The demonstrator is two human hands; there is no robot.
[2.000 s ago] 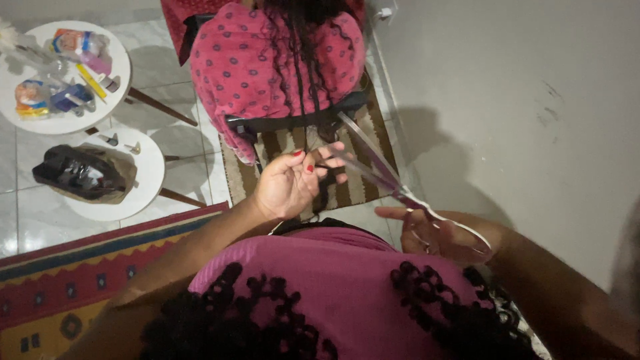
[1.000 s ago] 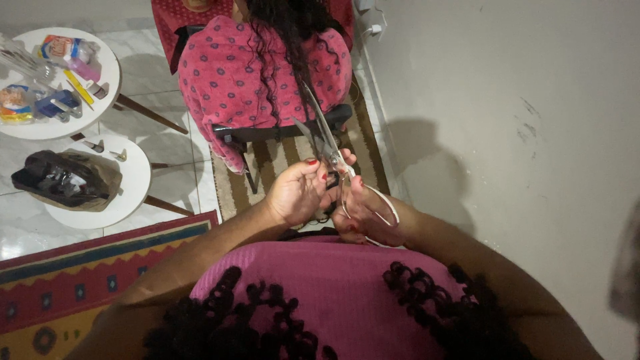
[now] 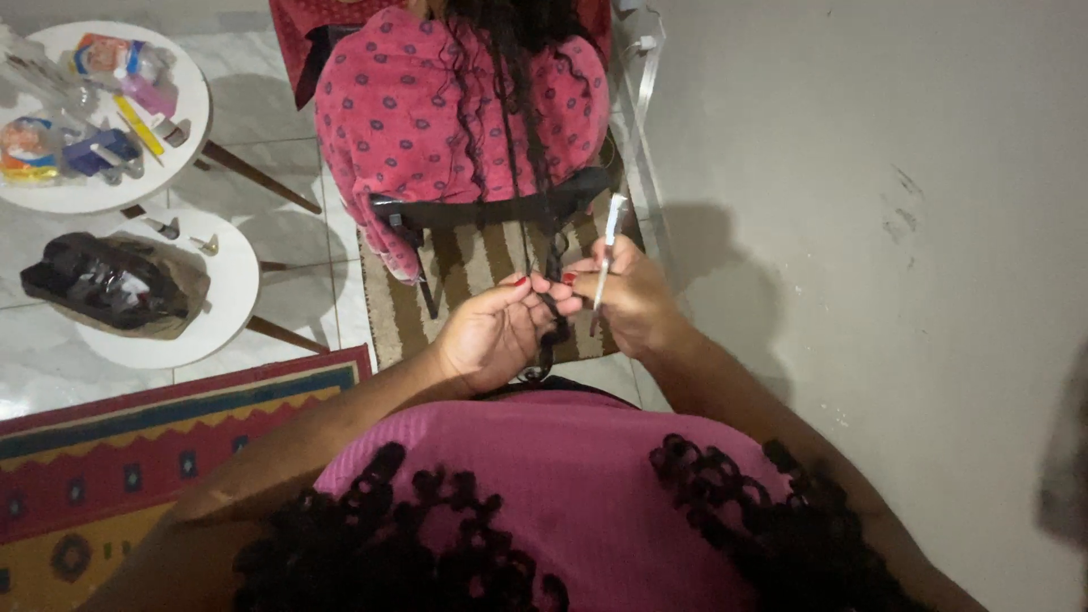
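A person in a pink patterned garment (image 3: 399, 110) sits with the back toward me, long dark curly hair (image 3: 510, 93) hanging down over the chair back. My left hand (image 3: 501, 327), palm up, pinches a thin strand of that hair between thumb and fingers. Close on its right, my right hand (image 3: 629, 293) has its fingertips at the hair strands and also holds a slim, shiny tool (image 3: 607, 246), seen edge-on, which looks like the scissors of the earlier frames. The strand ends curl below my left fingers.
Two round white tables stand at the left. One (image 3: 200, 110) bears plastic packs, a yellow item (image 3: 138, 125) and clips; the other (image 3: 242, 293) bears a dark plastic bag (image 3: 110, 285). A striped rug (image 3: 476, 255) lies under the chair (image 3: 501, 211). A grey wall (image 3: 850, 170) rises at the right.
My right hand has come from the right to beside my left hand. The scissor blades, spread earlier, now show as one narrow upright shape. My left hand stays at the hair.
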